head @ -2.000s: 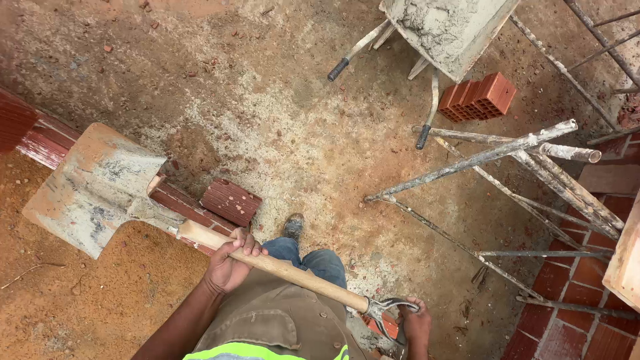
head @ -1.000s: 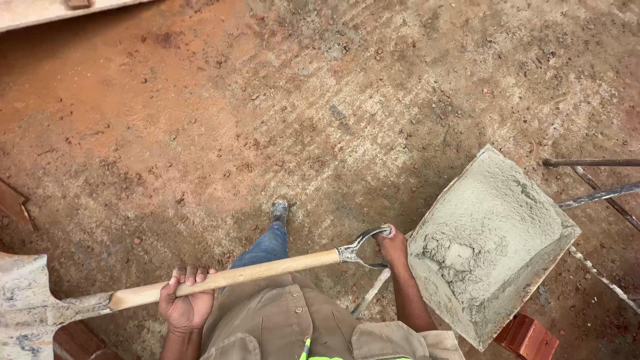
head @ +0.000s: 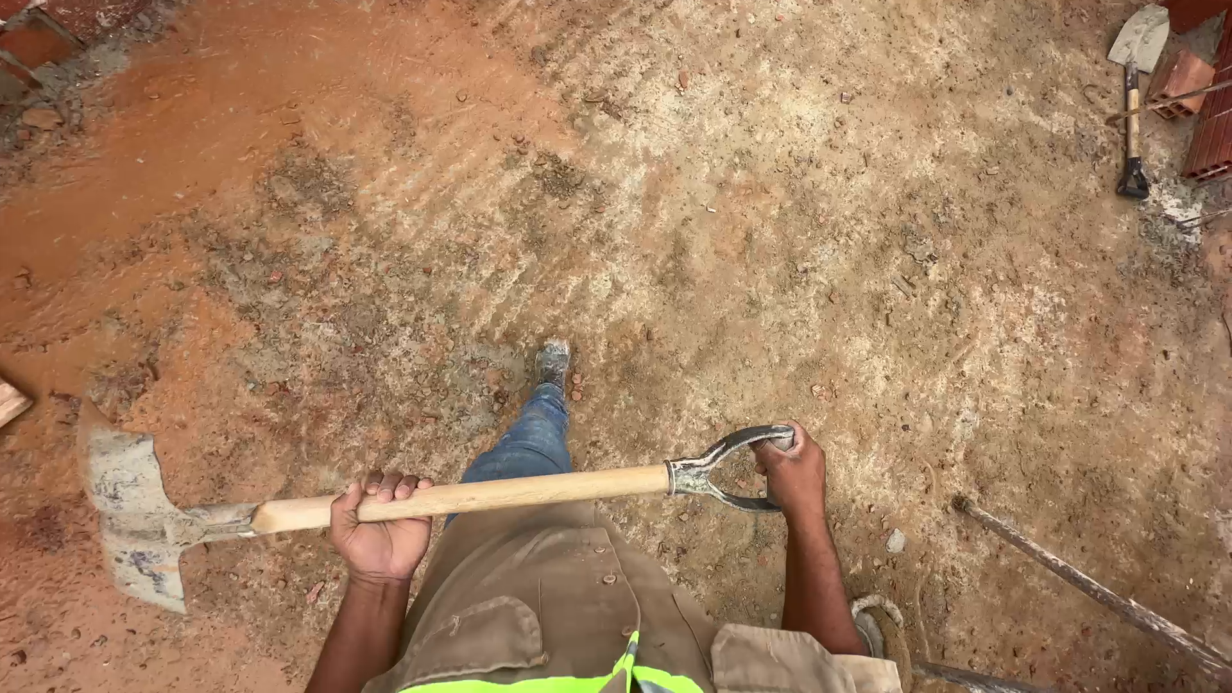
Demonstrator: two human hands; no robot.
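A shovel (head: 462, 498) with a pale wooden shaft lies level across the front of my body. My left hand (head: 382, 525) wraps the shaft near the blade end, palm up. The metal D-shaped grip at the other end is held by my right hand (head: 791, 470). At the far left the shovel's blade (head: 140, 520), smeared with dried grey mortar, hangs over the reddish ground. Below the shaft are my brown shirt and a bright yellow-green strip; one leg in blue jeans ends in a mortar-stained boot (head: 553, 361).
A second, short-handled shovel (head: 1133, 106) lies at the upper right beside a hollow clay brick (head: 1180, 85). A mortar-spattered metal pole (head: 1088, 582) slants across the lower right. Brickwork (head: 38, 43) is at the upper left corner, and a piece of wood (head: 12, 402) at the left edge.
The view has moved a lot across the site; the wheelbarrow of mortar seen earlier is out of view. Both hands keep hold of the shovel, which has gone from slanted to nearly level.
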